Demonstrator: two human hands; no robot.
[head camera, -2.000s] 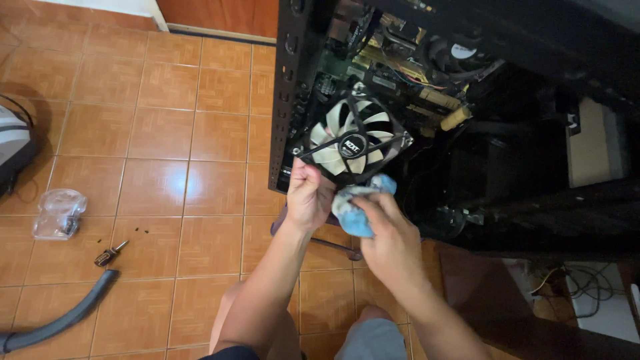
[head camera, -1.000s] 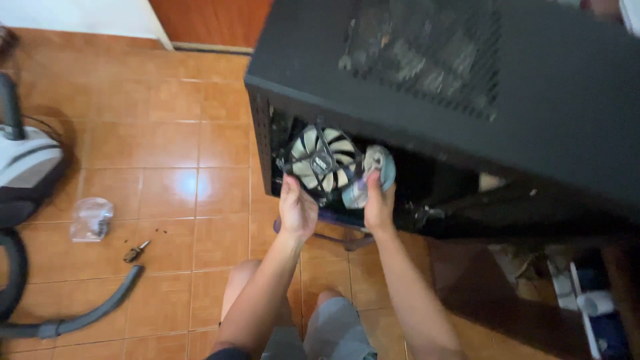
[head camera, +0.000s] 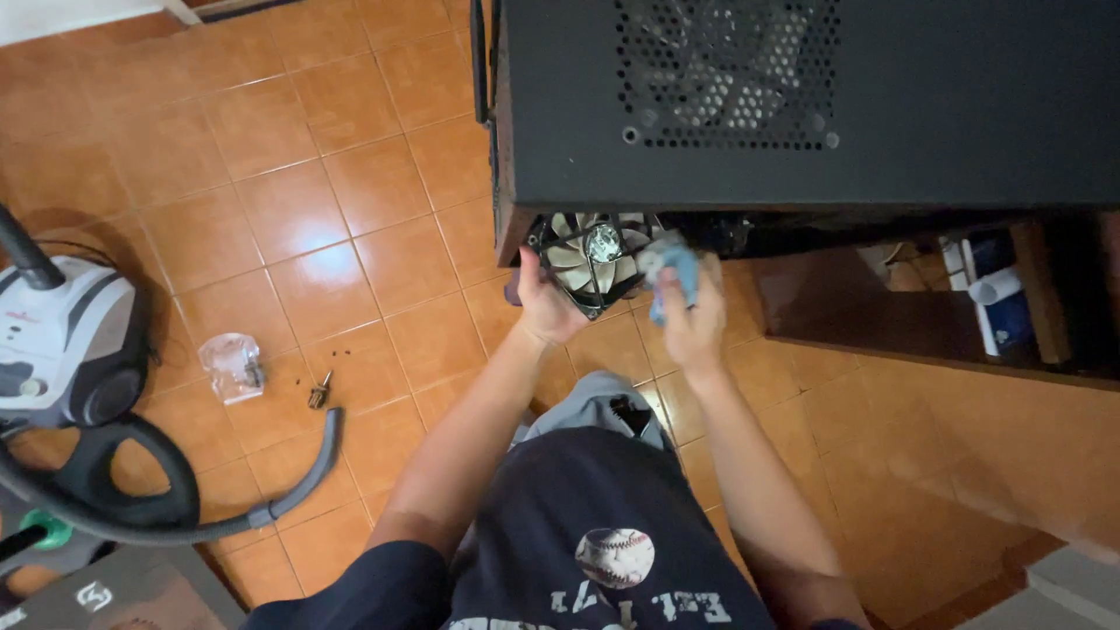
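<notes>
A computer case fan (head camera: 577, 262) with pale blades and a black frame is held at its lower left edge by my left hand (head camera: 551, 306). The strut side of the fan, with a shiny hub, faces up. My right hand (head camera: 694, 319) grips a crumpled blue and whitish cloth (head camera: 678, 271) close to the fan's right edge; whether cloth and frame touch cannot be told. Just beyond both hands stands the black computer case (head camera: 560, 166), with a perforated vent in its top panel. The case's top hides its inside and covers the view just past the fan.
On the tiled floor at left are a white and black vacuum cleaner (head camera: 70, 332), its grey hose (head camera: 306, 481), a screwdriver (head camera: 321, 391), small dark screws and a clear plastic bag (head camera: 232, 367). A dark panel (head camera: 122, 595) lies lower left. Wooden furniture (head camera: 840, 306) stands at right.
The fan has been turned over: its labelled hub faced up two seconds ago, its struts and shiny hub now. Both hands have kept hold of fan and cloth. The view has shifted strongly.
</notes>
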